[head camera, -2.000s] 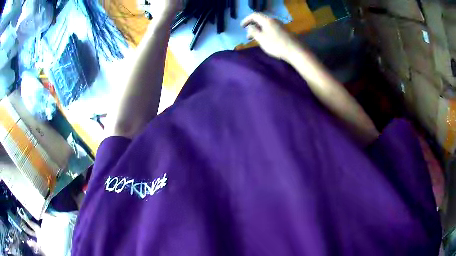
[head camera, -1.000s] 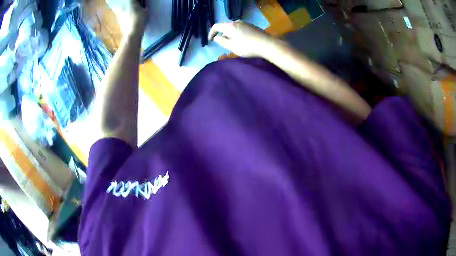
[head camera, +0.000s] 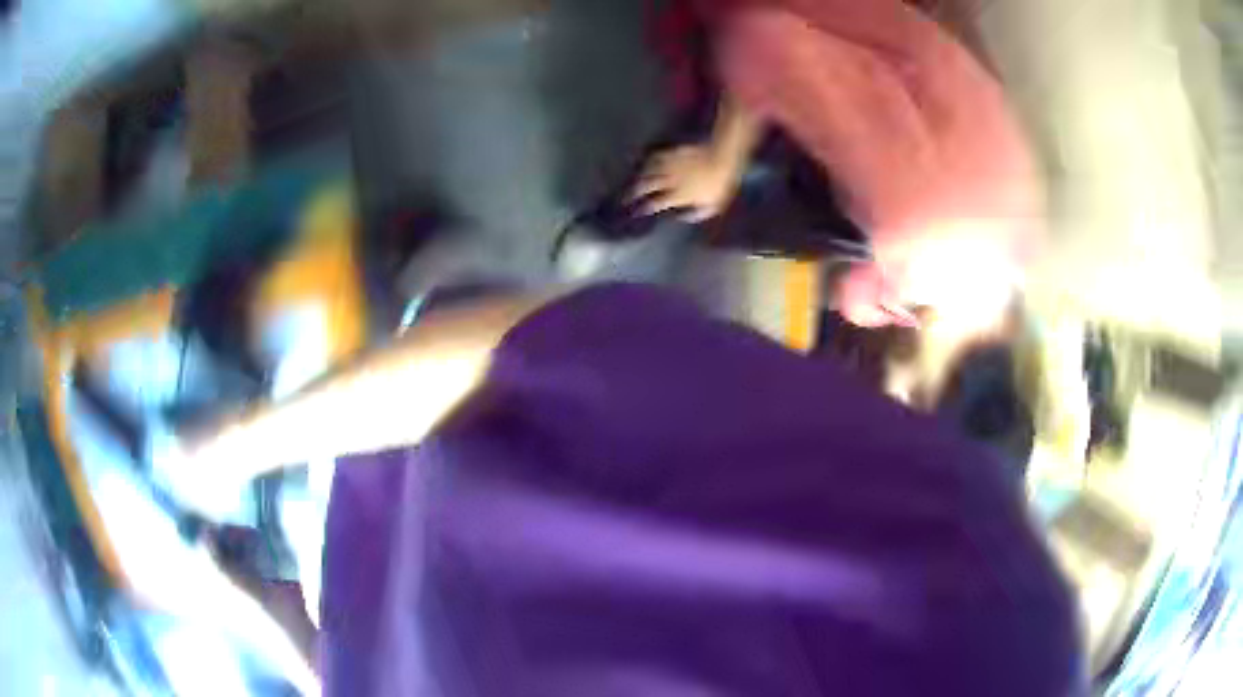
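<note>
The frame is strongly blurred. My left forearm reaches out to the left from the purple shirt, and my left hand (head camera: 205, 470) is a pale smear over the white sheet (head camera: 143, 368) of the table. Its fingers cannot be made out, nor whether it holds anything. A dark strip (head camera: 106, 409) lies close beside this hand; it is too blurred to name. I cannot make out my right hand.
Another person in a pink-red top (head camera: 872, 123) is at the upper right, with one hand (head camera: 688, 177) over dark things. The table's green edge (head camera: 150, 225) and orange-yellow border (head camera: 116, 320) are at the left. Blurred pale and brown shapes stand at the right.
The view has swung to the right. The table has shifted left, and the other person has come into view. The black tube bundle and my right hand are no longer discernible.
</note>
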